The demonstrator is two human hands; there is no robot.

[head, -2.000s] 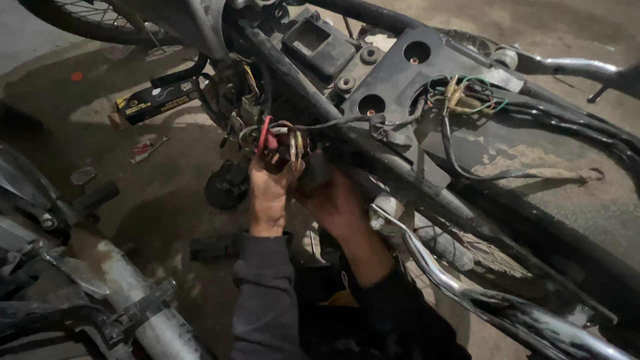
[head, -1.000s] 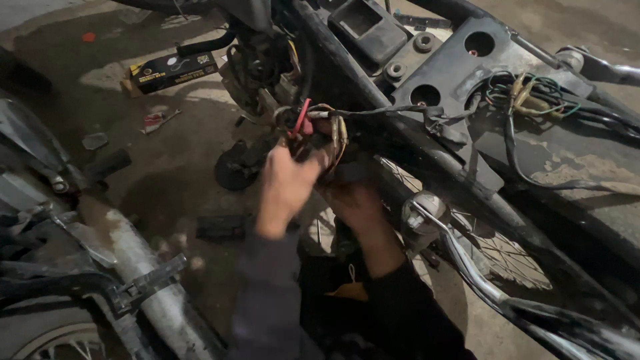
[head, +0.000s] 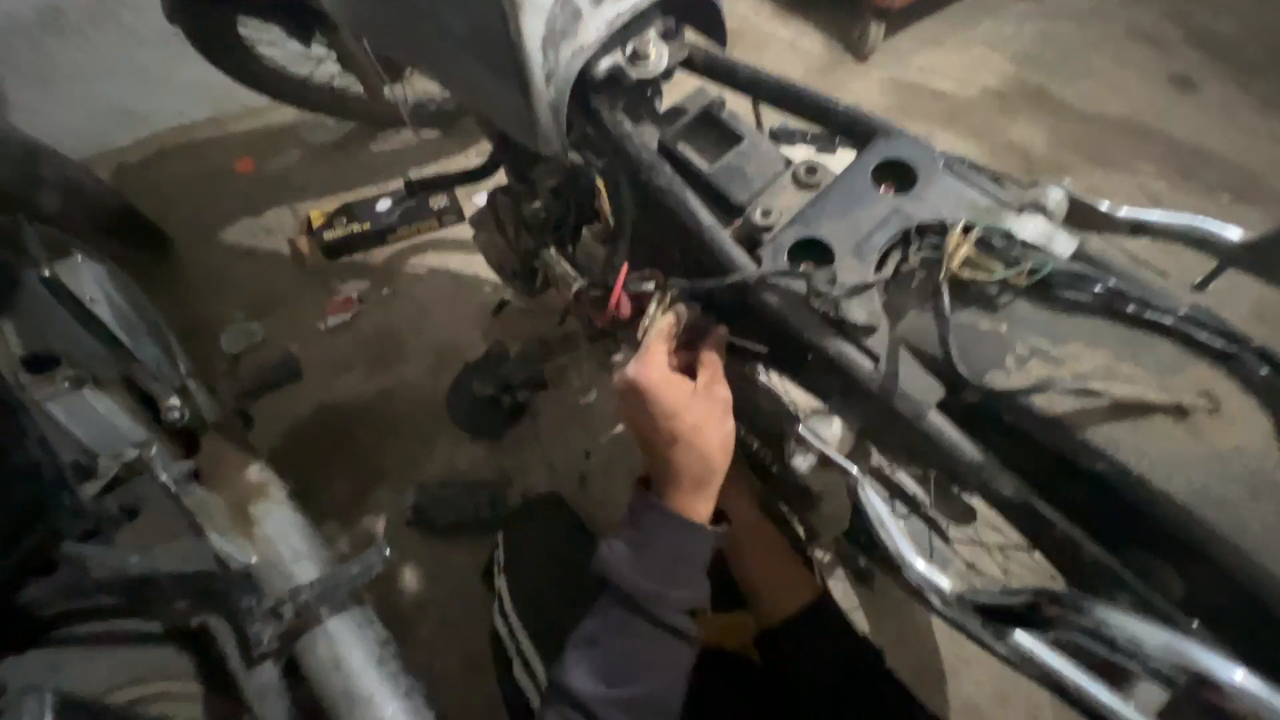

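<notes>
My left hand is at the wires beside the frame tube of a partly stripped motorcycle. Its thumb and fingers are closed on them, though blur hides the exact grip. Just left of the fingertips is a red-handled or red-sleeved piece. My right hand is mostly hidden behind the left one; only its wrist and forearm show clearly, so what it holds cannot be seen. A bundle of loose wires lies on the rear part of the motorcycle frame.
Another motorcycle's pale metal tube is at the lower left. A black and yellow box rests on the floor past the engine area. Dark parts lie on the floor left of my hands. A chrome bar runs along the lower right.
My left hand has moved from beside the red piece to the wires right of it, and now covers more of my right hand. The view has shifted.
</notes>
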